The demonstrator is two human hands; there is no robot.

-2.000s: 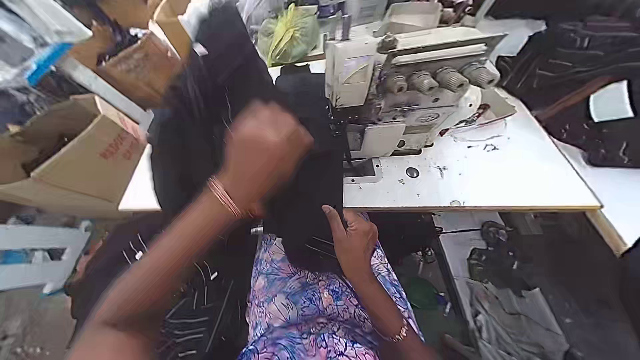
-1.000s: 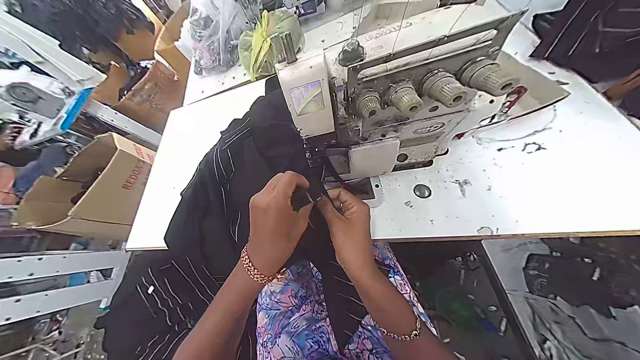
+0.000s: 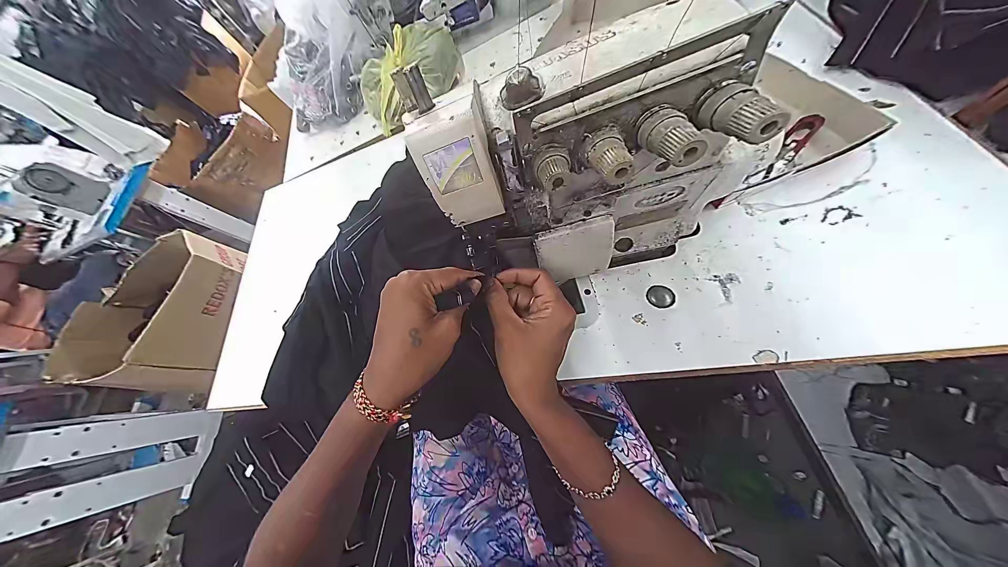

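Observation:
Black fabric with pale thread lines (image 3: 331, 315) lies over the left part of the sewing table and hangs over its front edge onto my lap. My left hand (image 3: 421, 327) pinches the fabric's edge between thumb and index finger. Right beside it, my right hand (image 3: 531, 331) pinches the same edge, the fingertips of both nearly touching. Both are just in front of the needle and presser foot area (image 3: 480, 244) of an overlock sewing machine (image 3: 606, 157). The fingers hide the exact edge being held.
The white sewing table (image 3: 787, 291) bears the machine, with tension dials (image 3: 610, 153) facing me. Behind stand a yellow-green plastic bag (image 3: 433, 59) and a clear bag (image 3: 315, 63). A cardboard box (image 3: 177, 315) is at the left. More dark fabric (image 3: 921, 39) lies at the upper right.
Two seconds ago my hands were apart over the fabric; by one second ago they had come together at its edge. They have since moved slightly closer to the presser foot.

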